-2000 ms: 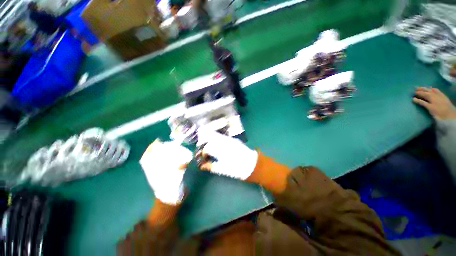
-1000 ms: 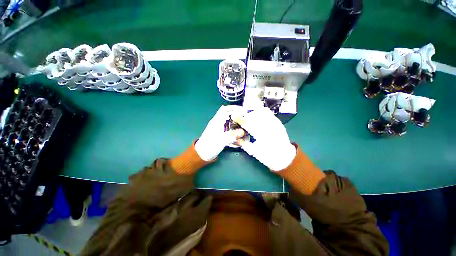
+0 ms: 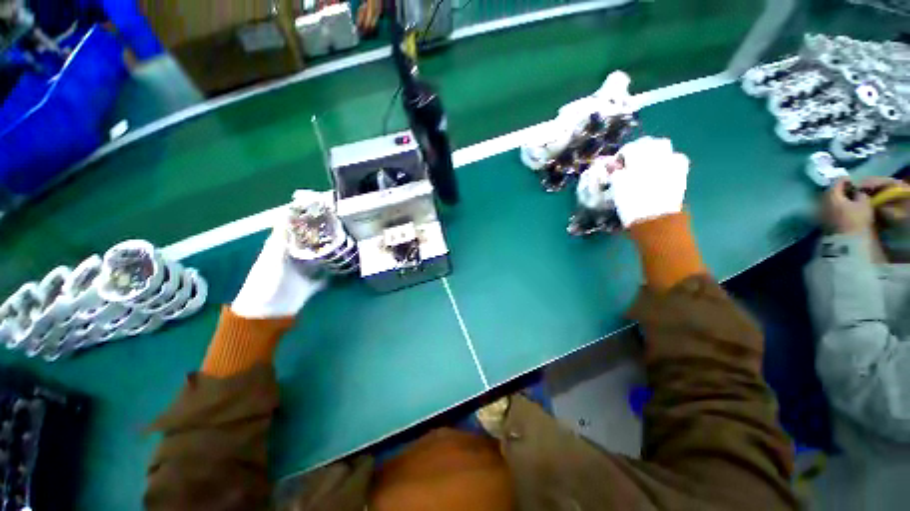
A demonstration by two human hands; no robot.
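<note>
My left hand (image 3: 271, 281), in a white glove, is around the near left side of a small stack of white housings (image 3: 317, 235), at the left of the screw feeder. Its fingertips are partly hidden. My right hand (image 3: 651, 182), also gloved, is closed at a white sub-assembly (image 3: 596, 187) with dark parts in the right cluster. Its palm and fingers hide part of the piece. The grey screw feeder (image 3: 389, 215) stands between my hands. The black electric screwdriver (image 3: 429, 130) hangs behind the feeder's right side.
Slanted rows of nested housings (image 3: 130, 284) lie at the left, above a black parts tray (image 3: 40, 439). More white sub-assemblies (image 3: 579, 135) lie behind my right hand. At the far right, a person's hands (image 3: 856, 208) work near a large pile of white parts (image 3: 838, 95).
My hands were together in front of the feeder and have moved apart, left to the small stack and right to the sub-assemblies. The view has tilted and swung right.
</note>
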